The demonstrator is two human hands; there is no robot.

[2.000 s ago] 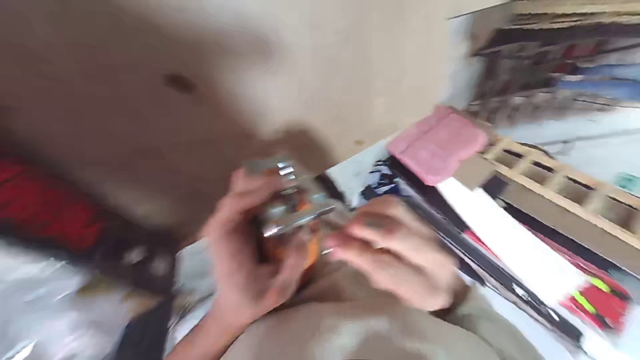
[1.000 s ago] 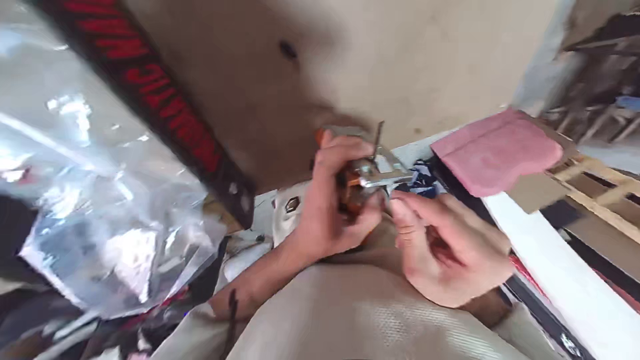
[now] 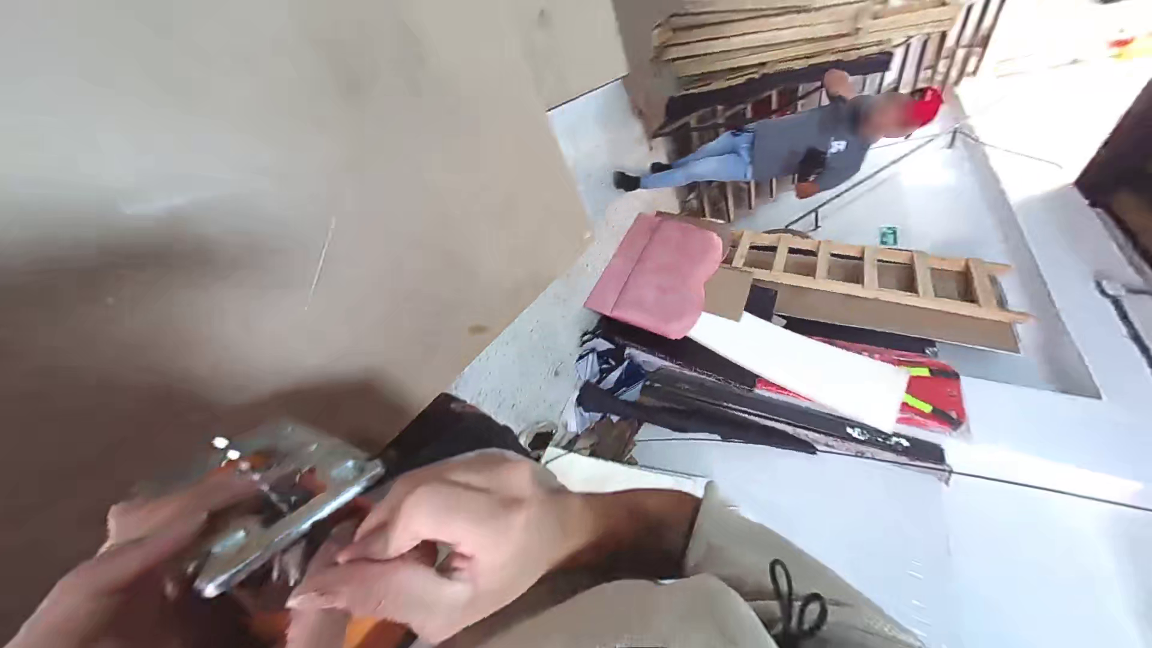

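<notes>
Low in the head view, my left hand (image 3: pixel 135 549) is wrapped around a small device with a silvery metal bracket (image 3: pixel 292 526) and orange parts; blur hides its exact kind. My right hand (image 3: pixel 450 540) lies against the device's right side, thumb and index finger pinched together near the bracket. Whether something small sits in that pinch cannot be made out. A further orange part (image 3: pixel 364 630) shows below my right hand. The large beige panel (image 3: pixel 405 180) extends beyond both hands.
A pink cushion-like piece (image 3: pixel 666 274), a white board (image 3: pixel 801 369), dark long pieces (image 3: pixel 783 418) and a wooden ladder-like frame (image 3: pixel 873 274) lie to the right. Farther off, a person in a red cap (image 3: pixel 810 144) is beside stacked wooden slats (image 3: pixel 801 36).
The view has swung widely, and a person now shows at the upper right. Both hands remain at the metal-bracketed device. The clear plastic at the left one second ago is out of view.
</notes>
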